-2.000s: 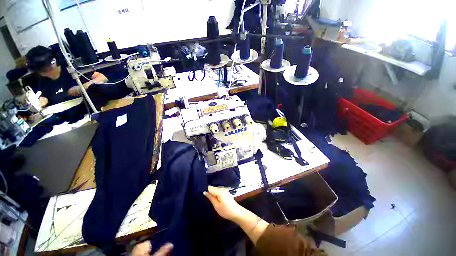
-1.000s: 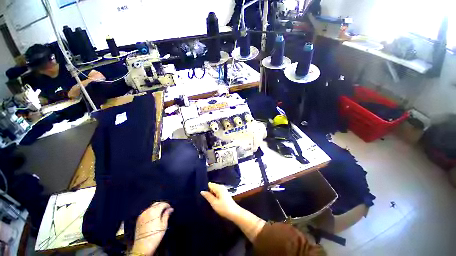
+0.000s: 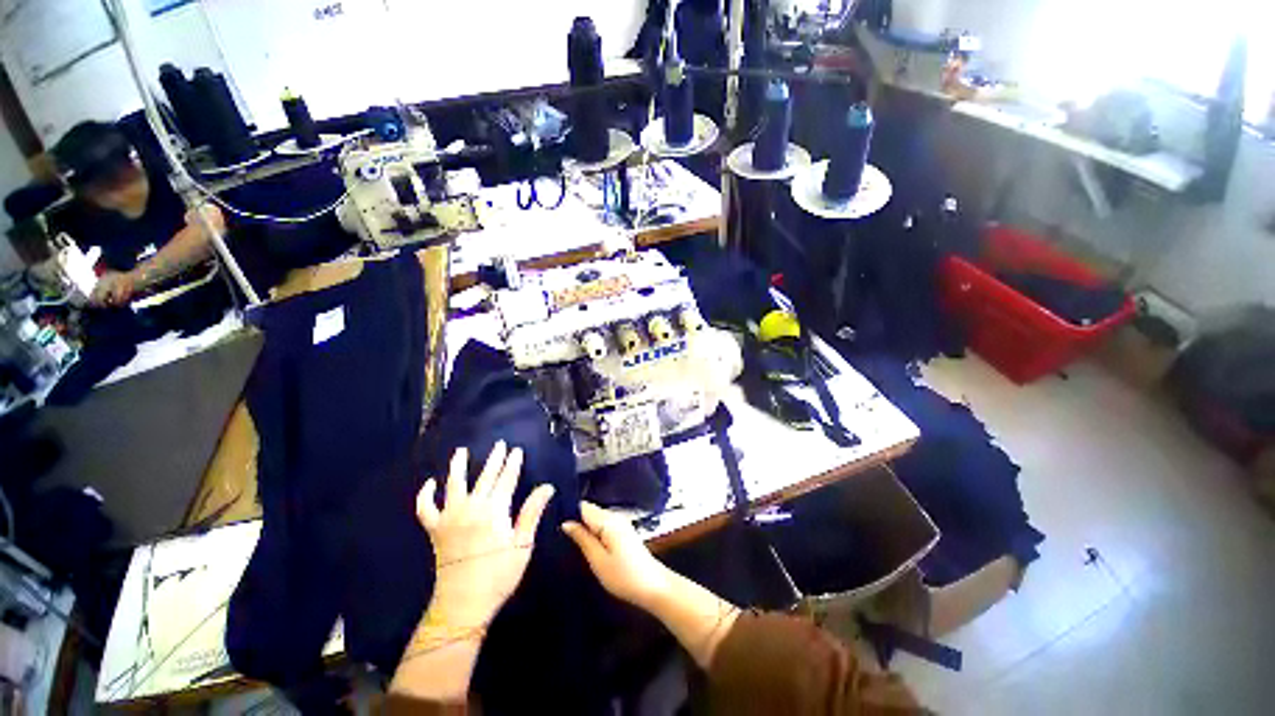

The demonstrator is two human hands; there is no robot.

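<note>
A dark garment piece (image 3: 483,406) runs from the front left of the white overlock machine (image 3: 608,343) down over the table edge toward my lap. My left hand (image 3: 480,539) lies flat on it, back up, fingers spread. My right hand (image 3: 611,555) pinches the cloth's right edge between thumb and fingers, just below the machine's front. Another long dark panel (image 3: 329,406) with a small white label (image 3: 327,325) lies on the left. The cloth's entry at the presser foot is too dark to make out.
A tan cardboard sheet (image 3: 231,462) is under the long panel. Black straps with a yellow item (image 3: 779,326) lie right of the machine. An open box (image 3: 853,539) is under the table's right edge. Thread cones (image 3: 847,151) stand behind. A red basket (image 3: 1028,315) is on the floor. A person (image 3: 126,210) sits back left.
My left hand has come up from the lower edge onto the cloth near the machine, its fingers now spread. My right hand stays at the cloth's edge. The view has shifted slightly.
</note>
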